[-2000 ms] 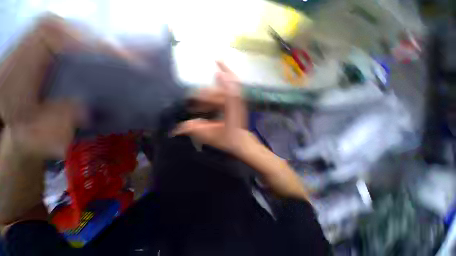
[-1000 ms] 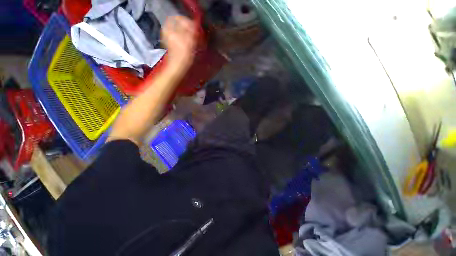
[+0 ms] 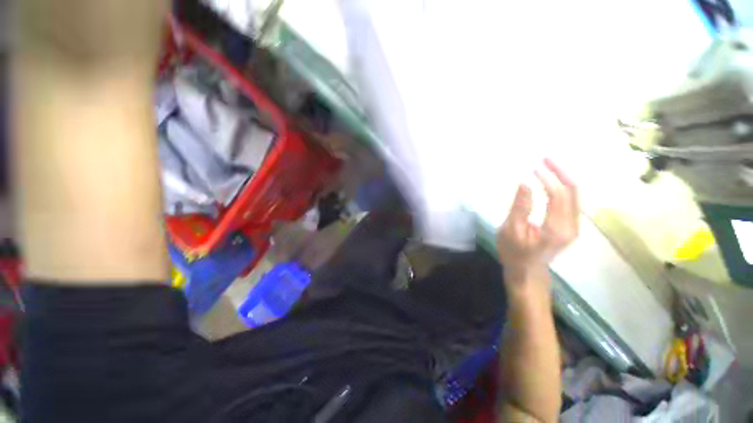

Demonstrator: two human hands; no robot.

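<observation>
A pale grey-white cloth piece (image 3: 446, 223) lies on the sewing table and hangs over its green edge; glare washes out its outline. My right hand (image 3: 541, 227) is over the table just right of the cloth, fingers apart and slightly curled, with nothing seen in it. My left forearm runs up the left side, large and blurred; the hand itself is beyond the top edge. The red basket (image 3: 285, 178) at left holds grey and white cloth pieces (image 3: 202, 136).
The table's green edge (image 3: 590, 318) runs diagonally. Metal machine parts (image 3: 652, 149) are at upper right. Scissors (image 3: 679, 357) with yellow and red handles lie at lower right, near piled grey cloth (image 3: 607, 401). A blue plastic container (image 3: 277, 293) is below the red basket.
My left hand has left the red basket and gone out of the picture. My right hand has come into view over the table. The pale cloth now shows across the table edge.
</observation>
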